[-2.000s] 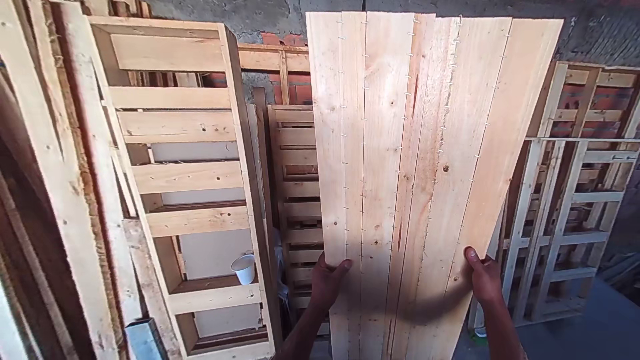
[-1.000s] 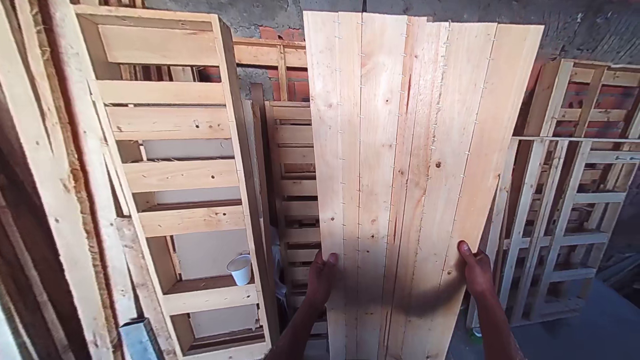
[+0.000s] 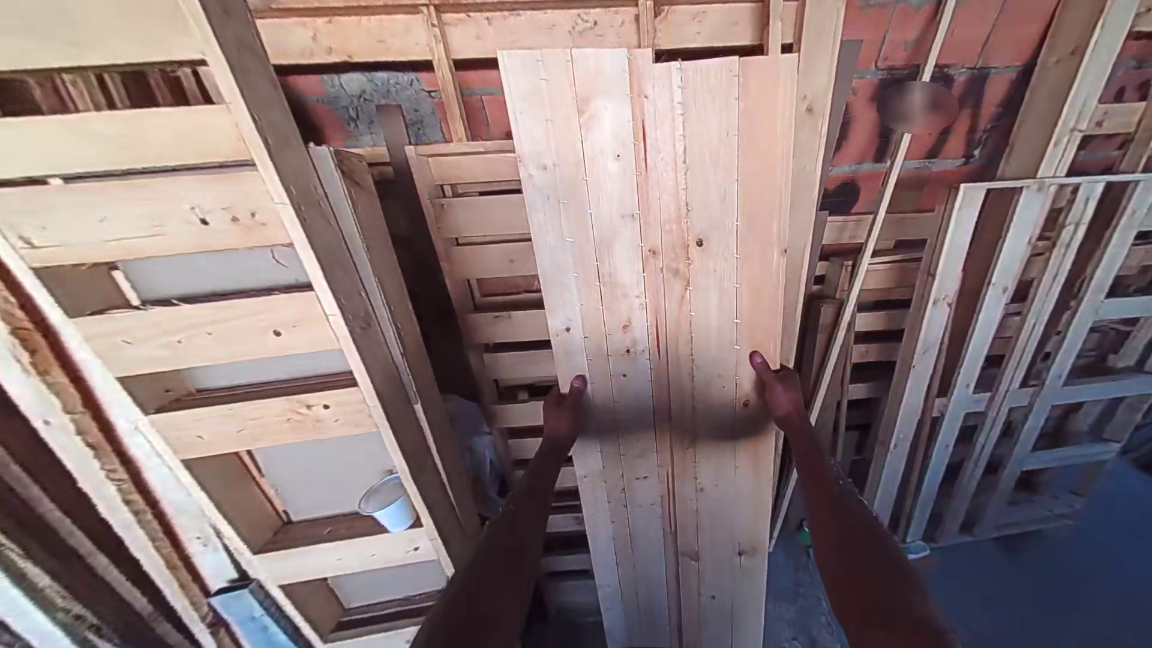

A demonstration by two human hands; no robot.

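Observation:
A tall panel of joined wooden boards (image 3: 666, 270) stands upright in front of me, with rows of small marks along its seams. My left hand (image 3: 565, 409) grips its left edge, thumb on the front face. On the opposite edge, at about the same height, my right hand (image 3: 778, 391) holds on with its thumb in front. The fingers behind the panel are hidden. The panel's top is slightly uneven and overlaps slatted wooden frames behind it. Its lower end runs out of view.
A slatted wooden frame (image 3: 333, 225) leans at the left, with a white plastic cup (image 3: 389, 504) on one slat. Another slatted frame (image 3: 490, 261) stands behind the panel. More wooden frames (image 3: 976, 360) lean at the right against a brick wall (image 3: 945, 54). A metal profile (image 3: 252, 612) is at lower left.
The panel, still held in both hands, now stands close against the slatted frames behind it. The view has moved nearer to the frames.

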